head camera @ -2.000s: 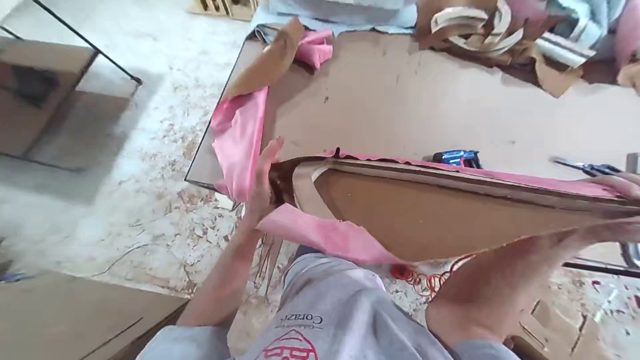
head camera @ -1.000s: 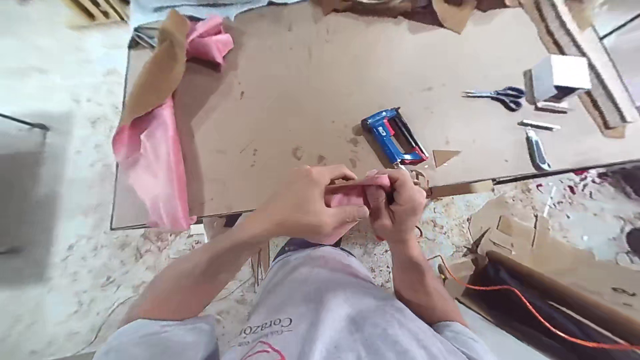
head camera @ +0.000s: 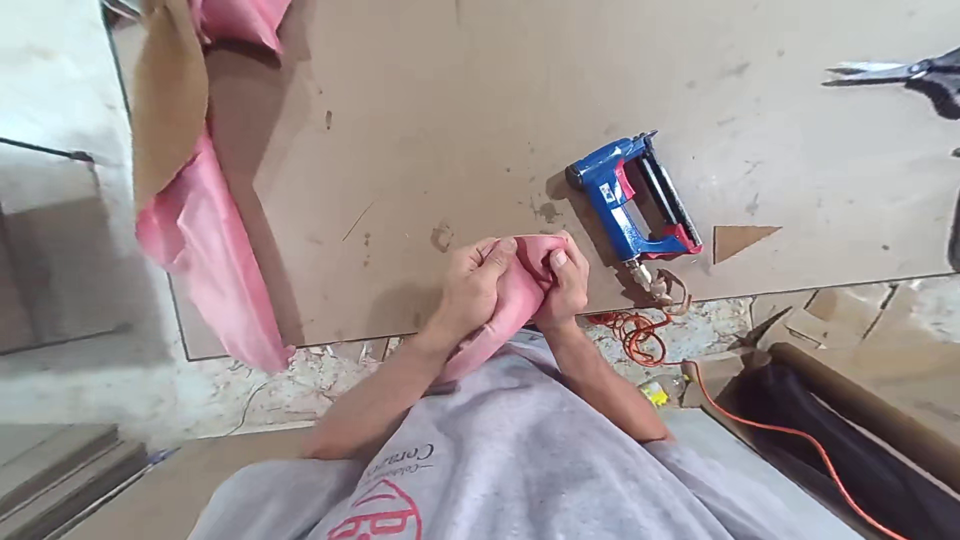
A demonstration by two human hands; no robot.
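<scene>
Both hands grip a pink piece of upholstery material (head camera: 510, 304) at the table's front edge, close to my body. My left hand (head camera: 474, 283) pinches its upper left part between thumb and fingers. On the other side my right hand (head camera: 565, 283) holds a folded end, thumb on top. The piece runs down toward my shirt, where its lower end is partly hidden. Just right of my right hand, a blue pneumatic stapler (head camera: 619, 199) lies on the table, with a metal fitting at its lower end.
Scissors (head camera: 911, 73) lie at the right, and a brown triangular scrap (head camera: 742, 241) beside the stapler. Pink and brown material (head camera: 217, 262) hangs over the table's left front corner. An orange coiled hose (head camera: 643, 341) trails below the edge, past a dark roll (head camera: 817, 435) at lower right.
Two seconds ago the hands held a long frame with pink material around it; now they hold only a pink piece. Since one second ago, the hands remain together on it. The view has shifted.
</scene>
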